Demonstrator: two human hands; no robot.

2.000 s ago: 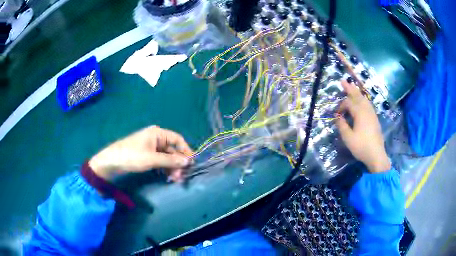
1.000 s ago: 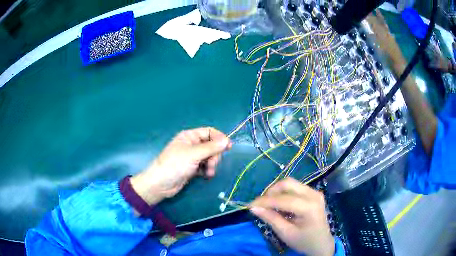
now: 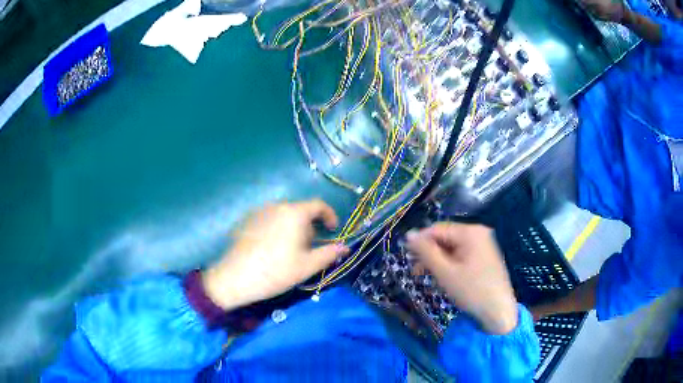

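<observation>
The motor lead wires (image 3: pixel 386 161), yellow, orange, purple and dark with small white plugs, run in a tangle from the clear plastic motor tray (image 3: pixel 524 161) down to the bench's front edge. My left hand (image 3: pixel 269 254) is at the front edge, thumb and index finger apart beside the wires; whether it pinches one cannot be told. My right hand (image 3: pixel 468 273) is blurred, fingers curled, above the black crate's rows of motors, just right of the wires; any thin wire in it cannot be made out.
A blue screw box (image 3: pixel 79 78) and a white wipe (image 3: pixel 191 30) lie at the back left of the green bench. A black cord (image 3: pixel 473 93) crosses the motor tray. The black crate (image 3: pixel 550 280) is below the bench edge. A person in a blue smock (image 3: pixel 625 149) is at the right.
The view has shifted. My left hand no longer holds up a wire, and more wires now lie in a bunch towards the front edge. My right hand has moved right, away from the plug ends.
</observation>
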